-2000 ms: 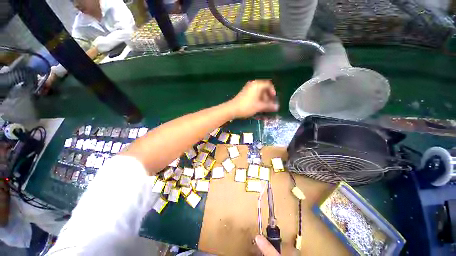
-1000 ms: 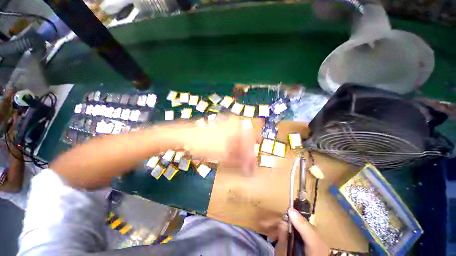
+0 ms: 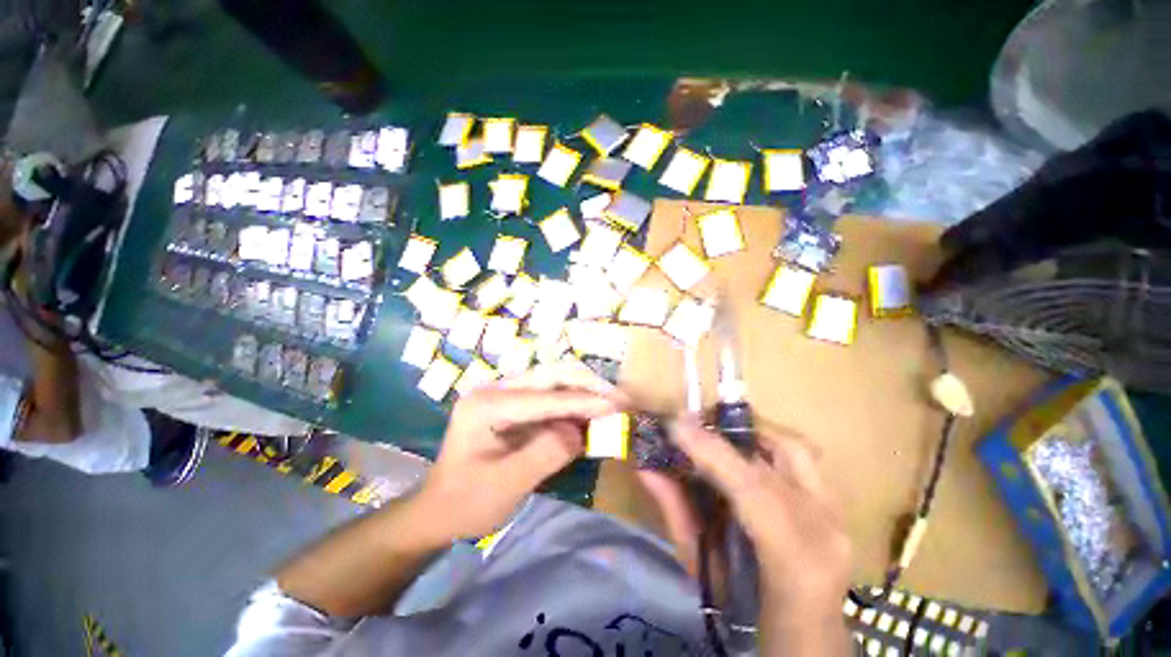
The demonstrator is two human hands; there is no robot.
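My left hand point(image 3: 507, 443) is at the near edge of the cardboard, its fingertips on a white pouch cell point(image 3: 609, 435) with a yellow edge. My right hand point(image 3: 764, 507), partly blurred, grips the dark handle of the soldering iron point(image 3: 731, 379). The thin silvery solder feed tube point(image 3: 693, 375) runs beside the barrel. A small dark circuit board point(image 3: 659, 442) lies between the cell and my right fingers; which hand bears it is unclear. Many loose yellow-edged cells point(image 3: 559, 230) lie on the green mat and the cardboard's left edge.
A tray with rows of cells point(image 3: 308, 250) is at left. A dark board cluster point(image 3: 810, 241) lies on the cardboard point(image 3: 822, 424). The fan point(image 3: 1066, 276), tip cleaner point(image 3: 1085, 501) and corded connector point(image 3: 952, 394) are at right. Another person's arm point(image 3: 52, 385) shows at far left.
My left arm has drawn back from over the bench, and my left hand is now beside my right hand at a cell. The view has tilted down and moved closer.
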